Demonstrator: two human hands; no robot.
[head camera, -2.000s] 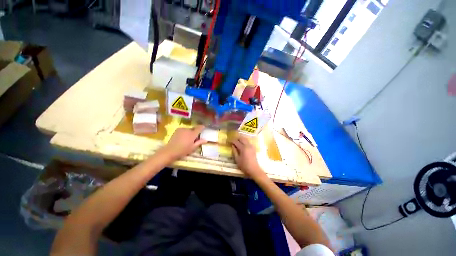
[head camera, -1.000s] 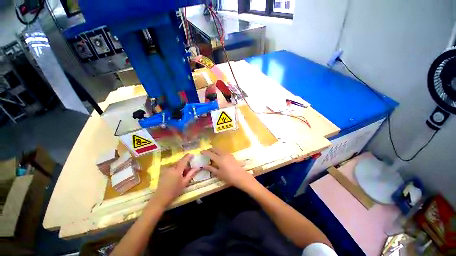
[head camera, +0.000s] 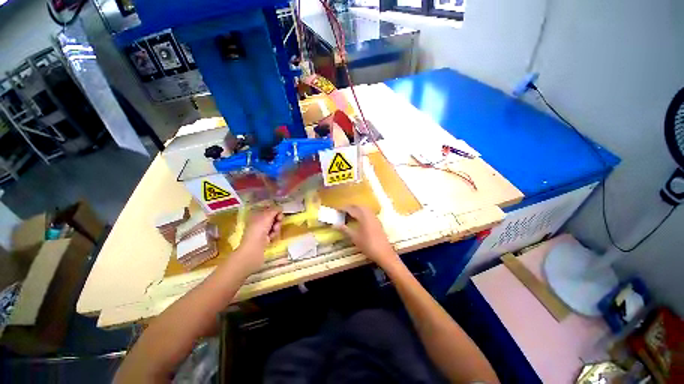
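Observation:
My right hand (head camera: 365, 231) holds a small white workpiece (head camera: 331, 216) by its right end, just in front of the heat press (head camera: 251, 90). My left hand (head camera: 260, 229) is over the yellow base plate (head camera: 289, 241), fingers curled together; whether it holds anything cannot be told. Another pale workpiece (head camera: 303, 247) lies at the bench's front edge between my hands. A greyish piece (head camera: 292, 206) shows under the press, partly behind the clear guards. Stacked workpieces (head camera: 196, 247) with white tops and pinkish-brown edges stand left of my left hand.
Blue clamp arms (head camera: 277, 157) hang low on the press, between guards with a left warning sign (head camera: 218, 193) and a right one (head camera: 340, 166). A red-black item (head camera: 456, 152) and thin leads lie on the right of the bench. Open cartons (head camera: 49, 270) stand on the floor at left.
My hands were together on one white piece and are now apart. My right hand has moved right with a white piece, my left hand left. The front piece is now uncovered.

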